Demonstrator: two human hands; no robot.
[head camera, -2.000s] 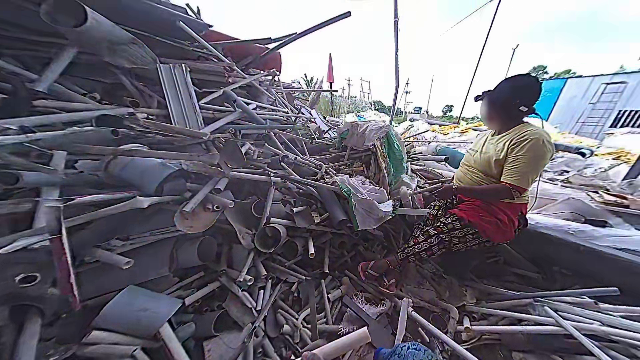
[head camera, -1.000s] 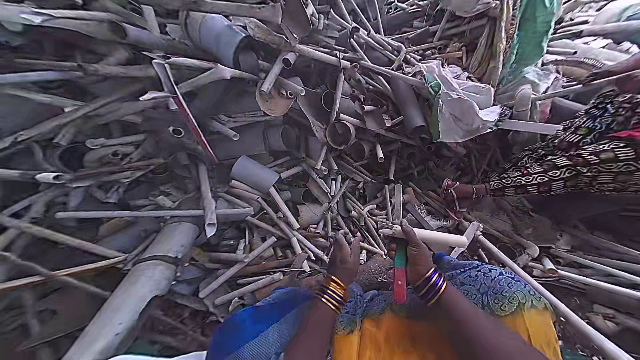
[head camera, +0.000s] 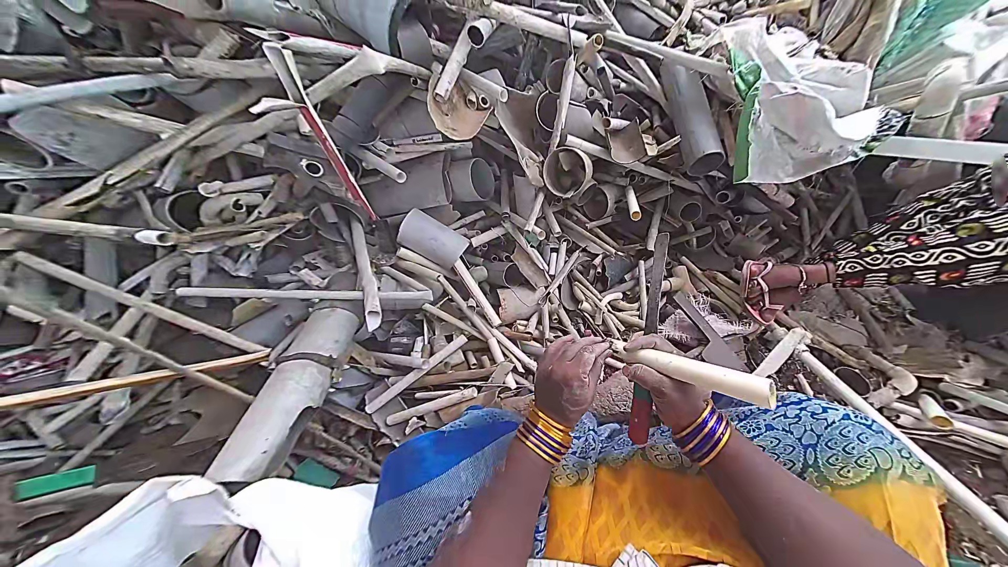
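My right hand (head camera: 665, 386) is closed around a cream plastic pipe (head camera: 709, 376) and the red handle (head camera: 640, 413) of a long-bladed tool. The dark metal blade (head camera: 655, 291) points up and away from me. The pipe slants down to the right, its open end toward the right. My left hand (head camera: 571, 374) is at the pipe's left end, its fingers curled there; the tips are partly hidden. Both hands are close together above my lap, over a blue and yellow cloth (head camera: 630, 504).
Scrap plastic pipes (head camera: 472, 315) lie heaped all around. A wide grey pipe (head camera: 291, 394) slopes at the left. White sacking (head camera: 291, 512) lies bottom left, and a torn white sack (head camera: 803, 118) top right. Another person's sandalled foot (head camera: 768, 290) rests at the right.
The view has tilted down from the heap and the seated co-worker to my lap. Since one second ago, my left hand has moved to the pipe's end, and the pipe now slants down to the right.
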